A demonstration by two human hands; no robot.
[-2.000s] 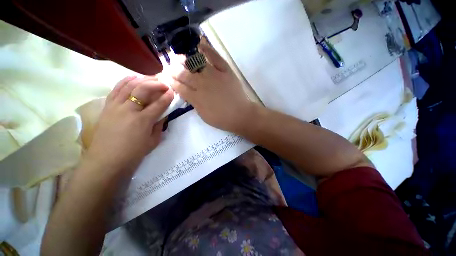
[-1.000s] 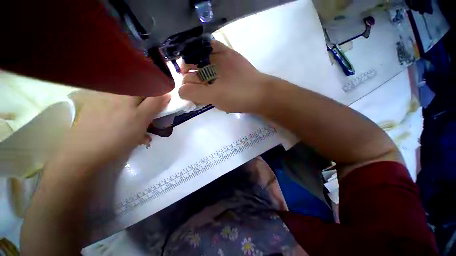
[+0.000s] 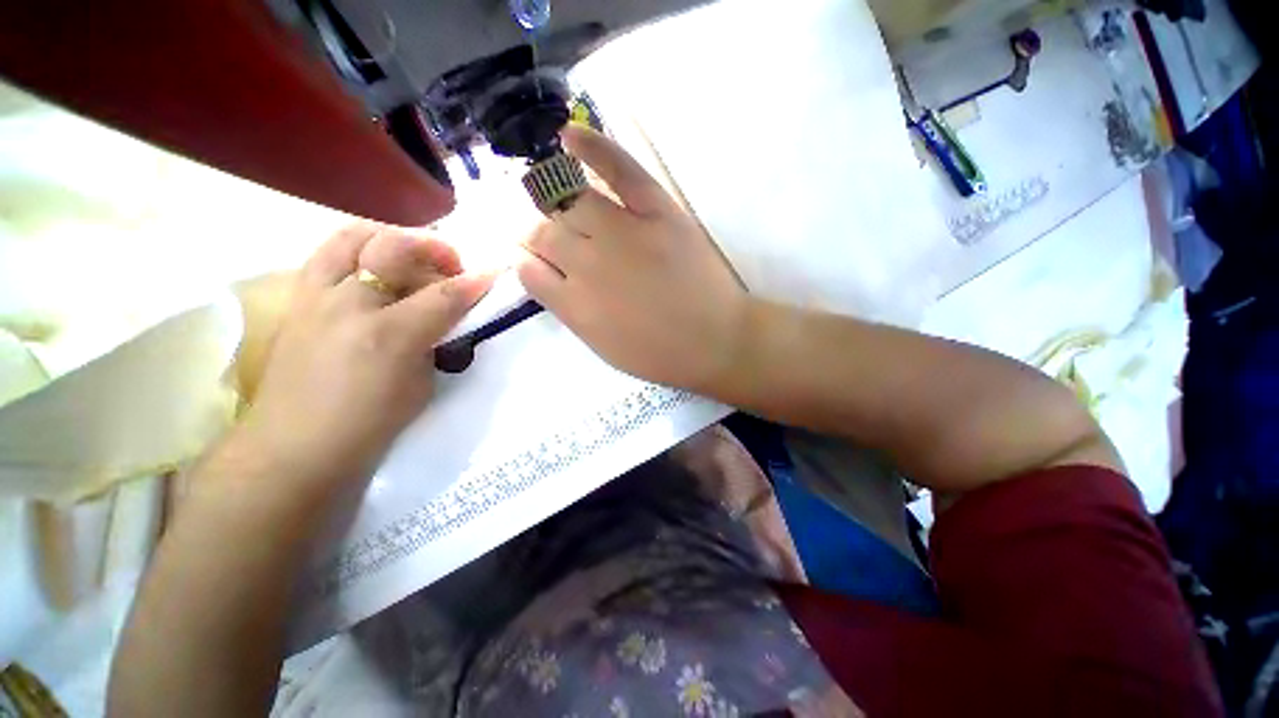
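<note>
The cream garment piece point(image 3: 119, 407) spreads from the left side to the brightly lit needle area under the dark red sewing machine head point(image 3: 239, 112). My left hand point(image 3: 358, 337) lies at its edge, left of the needle area, with thumb and fingertips together on the cloth. My right hand point(image 3: 638, 274) is right of the needle area, fingers curled beside and partly behind the ribbed thumb screw point(image 3: 554, 183). Glare hides the needle, the presser foot and the cloth between my fingertips, so I cannot tell whether my right hand grips cloth.
A stack of off-white cut pieces point(image 3: 772, 140) lies right of my right hand. Thread snips point(image 3: 951, 152) and a thin dark metal arm point(image 3: 989, 91) are beyond it. A printed scale point(image 3: 519, 477) runs along the table's front edge. Cream pieces point(image 3: 1108, 365) lie far right.
My left hand has moved right from beneath the machine head, and its fingers now show at the needle area. My right hand has shifted slightly lower. The whole view has also shifted a little.
</note>
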